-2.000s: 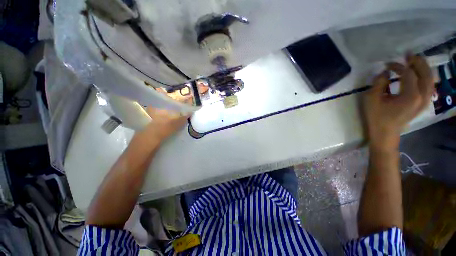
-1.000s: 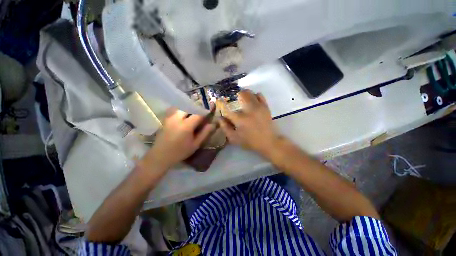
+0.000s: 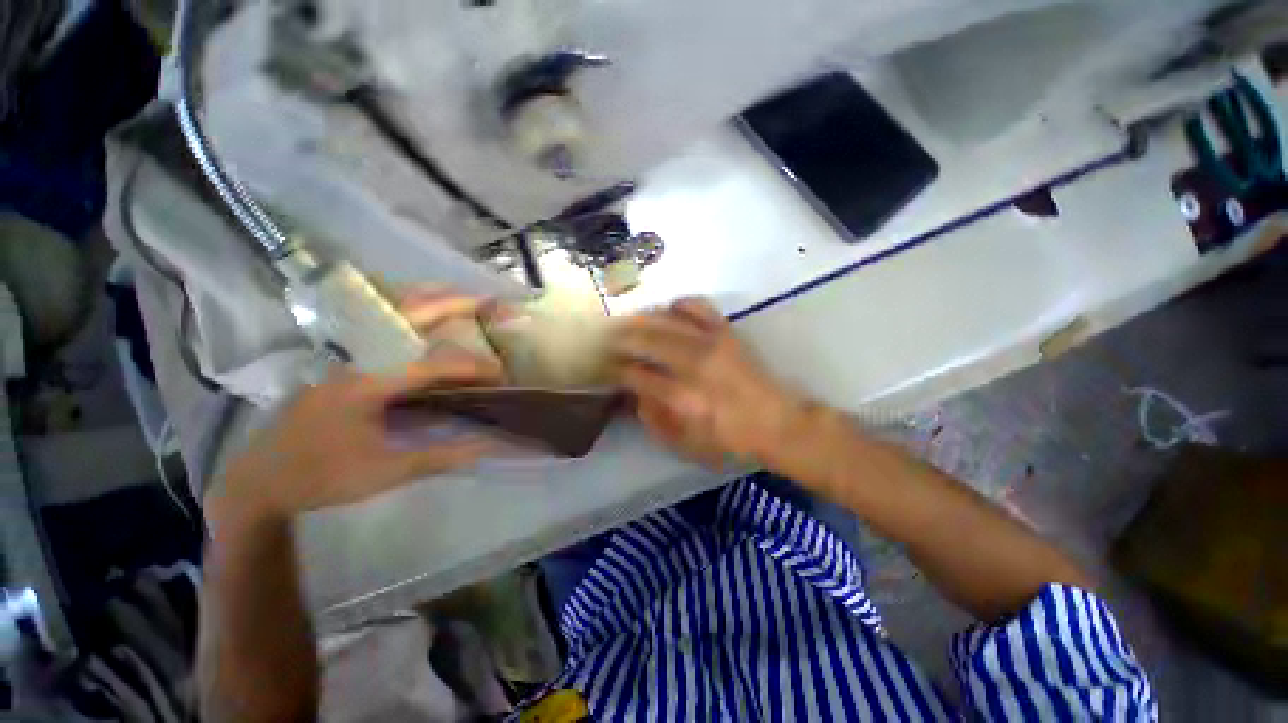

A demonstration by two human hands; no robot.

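A small brown cloth piece (image 3: 544,411) with a pale cloth part (image 3: 551,343) above it lies between my hands, just in front of the needle area. My left hand (image 3: 374,410) grips its left side, blurred. My right hand (image 3: 695,379) holds its right edge with the fingertips. The presser foot area (image 3: 600,252) of the white sewing machine is just beyond the cloth, and the pale part partly covers the bed there.
A black phone (image 3: 839,153) lies on the machine bed. Dark green-handled snips (image 3: 1237,139) are at the right table end. A gooseneck lamp (image 3: 226,177) stands at the left, with grey-beige cloth (image 3: 167,269) behind it. A small brown scrap (image 3: 1037,202) lies right.
Both hands first came together at the needle with the brown cloth. They have since drawn back a little towards me, and the left hand has moved left and turned, lifting or opening the piece.
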